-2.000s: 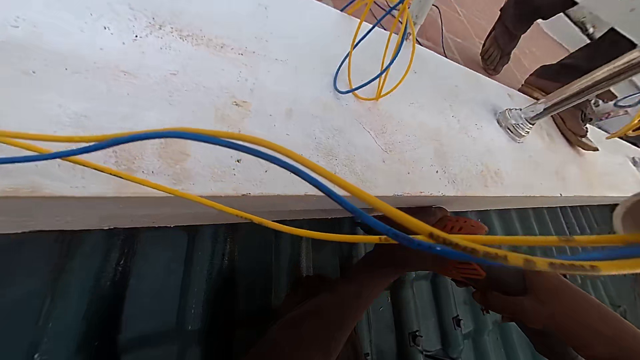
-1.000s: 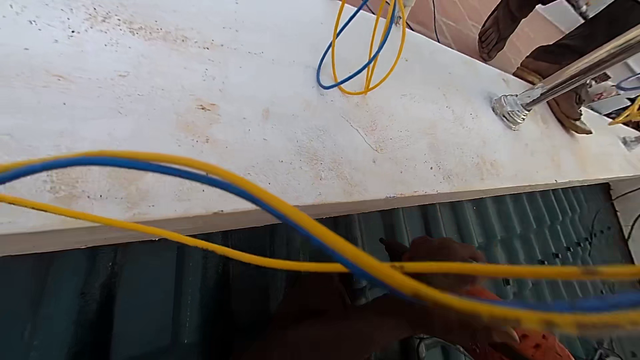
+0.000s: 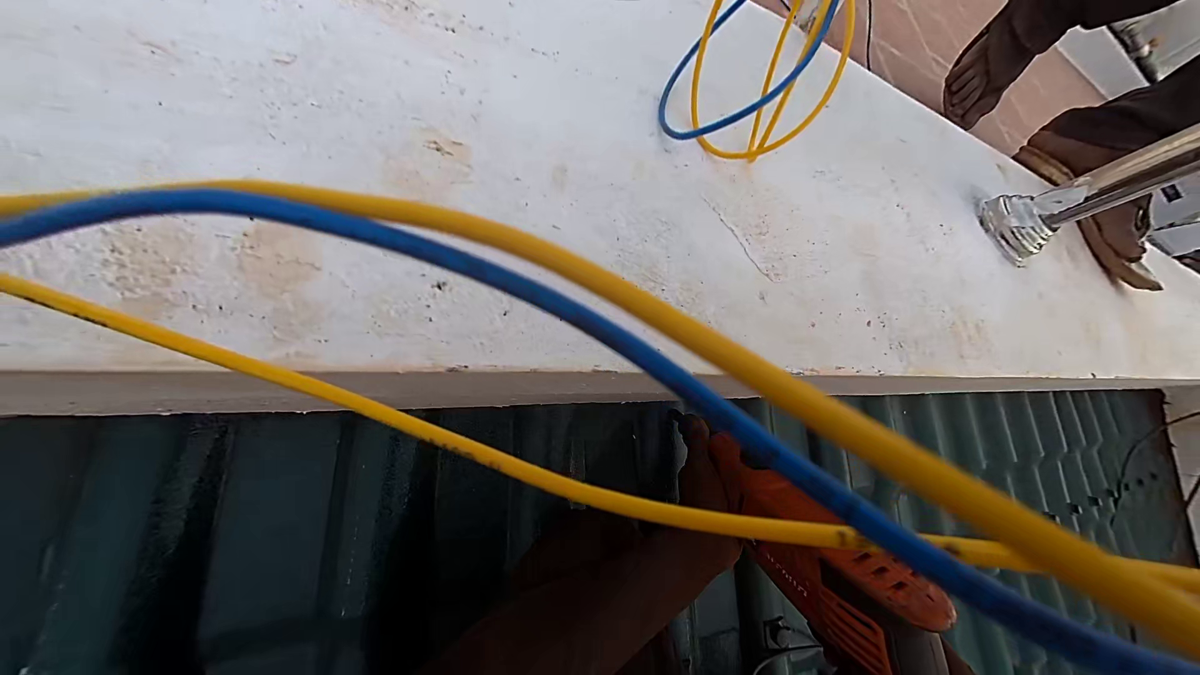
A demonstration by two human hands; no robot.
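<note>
An orange and black power tool [image 3: 830, 562], probably a drill, is low at centre-right, below the edge of a white-painted ledge. My left hand [image 3: 703, 497] is closed around its front part, with the forearm rising from the bottom edge. My right hand is mostly out of frame; only a dark sliver shows by the tool's rear at the bottom edge, so its grip cannot be seen. The tool's tip is hidden in shadow near the ledge. A thick yellow cable [image 3: 600, 278], a blue cable [image 3: 553, 300] and a thinner yellow one [image 3: 375, 410] cross in front of the tool.
The white ledge [image 3: 562, 187] spans the view above dark green corrugated roofing [image 3: 1012, 450]. Yellow and blue cable loops [image 3: 750, 155] hang over its far side. A metal post with a round base [image 3: 1017, 228] stands at right, beside another person's feet [image 3: 975, 89].
The orange tool and my left hand have moved; the tool now points up toward the ledge's edge. My right forearm, seen two seconds ago, has mostly left the view. The near cables have shifted.
</note>
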